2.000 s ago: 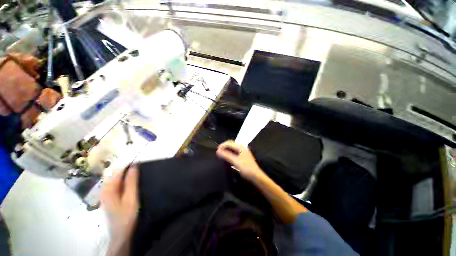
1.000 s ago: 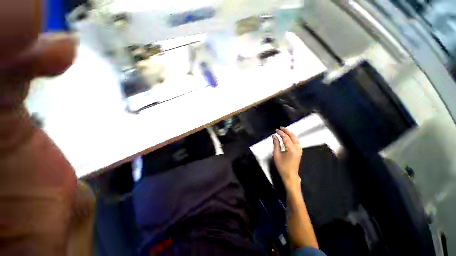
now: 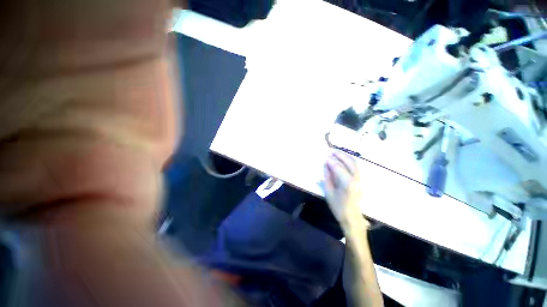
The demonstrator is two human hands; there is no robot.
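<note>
My left hand [image 3: 90, 138] is very close to the camera and fills the left side, blurred; its fingertips and anything in it cannot be made out. My right hand [image 3: 340, 177] is at the front edge of the white sewing table [image 3: 288, 96], its fingers over the tabletop. No object shows in it, but its finger pose is blurred. The sewing machine [image 3: 420, 72] stands on the table to the right, its needle area [image 3: 366, 114] beyond my right hand. No black panel shows in either hand.
A screwdriver with a purple-blue handle [image 3: 437, 175] lies under the machine arm. My dark-clothed lap [image 3: 282, 240] is below the table edge. A pale surface [image 3: 414, 285] shows at the lower right. Dark floor lies left of the table.
The view has swung left, so the machine now sits at the right. The black piece held two seconds ago has left my hands. My right hand has moved from the panels at the right to the table edge.
</note>
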